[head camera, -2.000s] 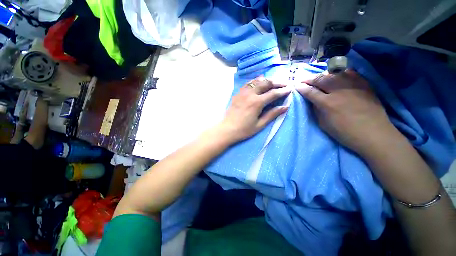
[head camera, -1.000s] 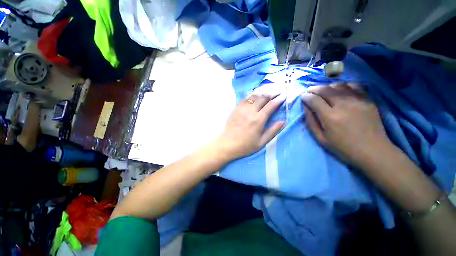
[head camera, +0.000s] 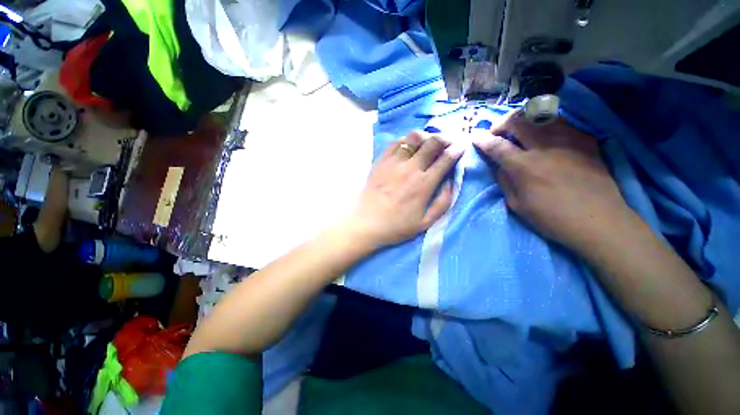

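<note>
Light blue fabric [head camera: 519, 267] lies under both hands and hangs over the table's front edge. A narrow whitish strip [head camera: 430, 263] runs on it from near the needle towards me. My left hand [head camera: 406, 190] presses flat on the fabric left of the strip, fingertips just before the needle area. My right hand [head camera: 556, 174] rests on the fabric at the right, thumb and fingertips bent at the seam. The presser foot [head camera: 479, 81] stands at top centre in bright light. Pleated blue folds [head camera: 406, 101] lie beyond my left hand.
The pale machine head [head camera: 633, 40] is at top right, with a cream knob [head camera: 542, 109] beside my right fingers. The white table [head camera: 284, 178] is at the left. Further left are a brown tabletop [head camera: 166, 182], a second machine's handwheel [head camera: 50, 116], another person's arm [head camera: 53, 209] and bottles [head camera: 134, 285].
Since one second ago, my right fingertips have moved left and closer to my left ones. The whitish strip's lower end has shifted slightly left. Both hands stay on the fabric near the needle.
</note>
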